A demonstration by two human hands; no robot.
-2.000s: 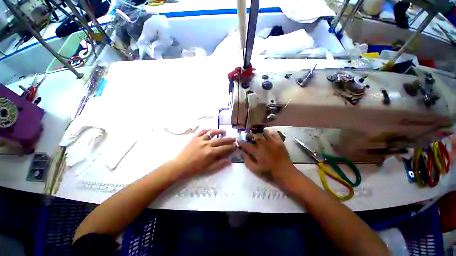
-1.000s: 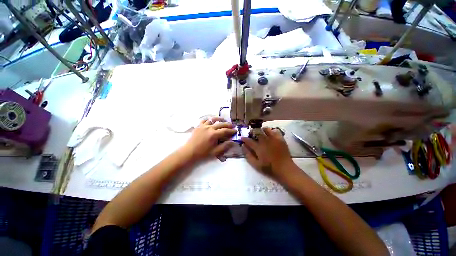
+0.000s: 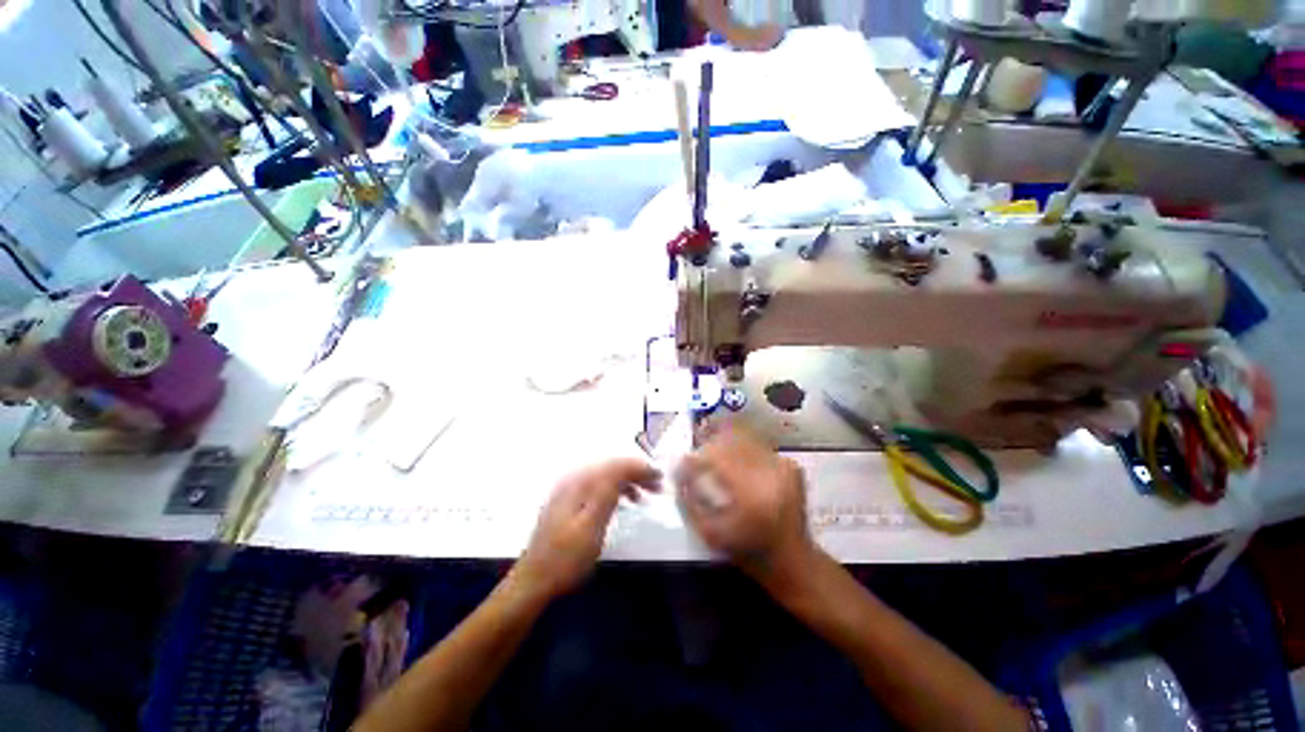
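Observation:
A small white fabric piece (image 3: pixel 668 446) shows between my hands, in front of the needle area; its edges blend into the white table. My right hand (image 3: pixel 747 493) is blurred, with fingers curled around a pale bit of it. My left hand (image 3: pixel 584 521) is just to the left, fingertips bent towards the piece; whether they grip it cannot be told. The presser foot and needle (image 3: pixel 701 389) of the cream sewing machine (image 3: pixel 916 308) stand beyond my hands, which do not touch them.
Yellow and green scissors (image 3: pixel 930 476) lie right of my right hand. White cut pieces (image 3: pixel 424 442) and a curled white strip (image 3: pixel 336 415) lie to the left. A purple machine end (image 3: pixel 136 358) is at far left. Coloured loops (image 3: pixel 1199 441) lie at the machine's right end.
Both hands have moved from beside the needle back towards the table's front edge. My right hand has curled up. The camera view has tilted up, showing more of the background.

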